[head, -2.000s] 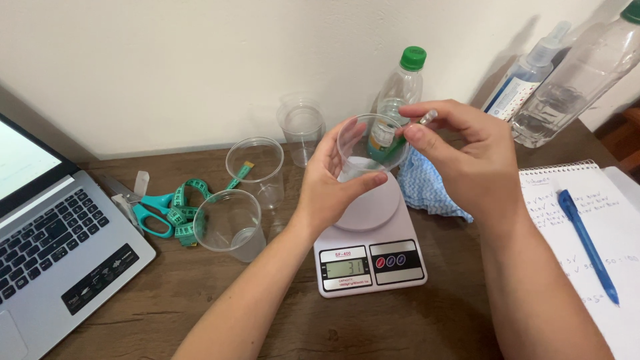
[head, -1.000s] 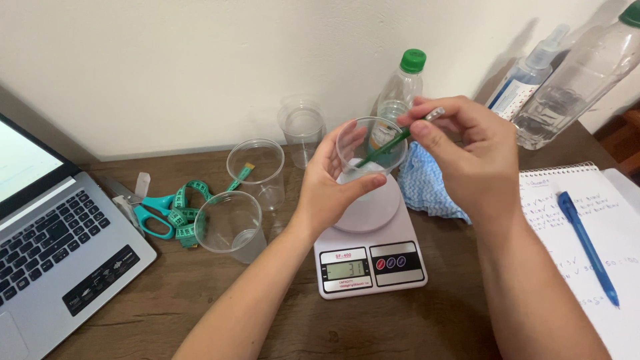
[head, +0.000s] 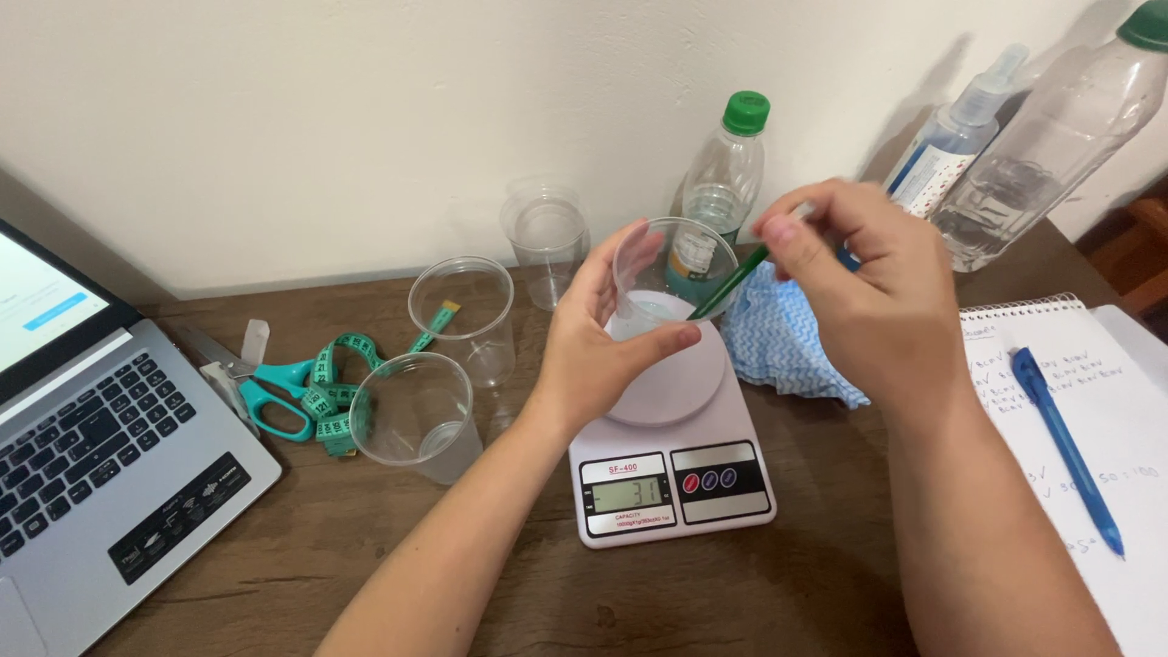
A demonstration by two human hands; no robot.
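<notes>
My left hand point(head: 607, 333) grips a clear plastic cup point(head: 673, 265) from its left side, tilted above the round plate of a white kitchen scale point(head: 673, 525). Between its fingertips my right hand point(head: 862, 278) holds a slim green stick point(head: 737, 281), whose lower end is inside that cup; its exact kind is unclear. A little clear liquid seems to lie in the cup. To the left stand a clear cup with some liquid point(head: 418, 420), another cup point(head: 464, 315) behind it, and stacked-looking clear cups point(head: 547, 242) near the wall.
Left are a laptop point(head: 87, 447), teal-handled scissors point(head: 278, 397) and a green tape measure point(head: 333, 388). A green-capped bottle point(head: 725, 173) and blue patterned cloth point(head: 789, 342) lie behind the scale. Right are a spray bottle point(head: 949, 137), a large bottle point(head: 1049, 137), a notebook point(head: 1013, 465) and a blue pen point(head: 1068, 452).
The green stick's lower end has gone down into the cup, where two seconds ago only its top showed clearly by my right fingers. My left hand keeps its hold on the cup.
</notes>
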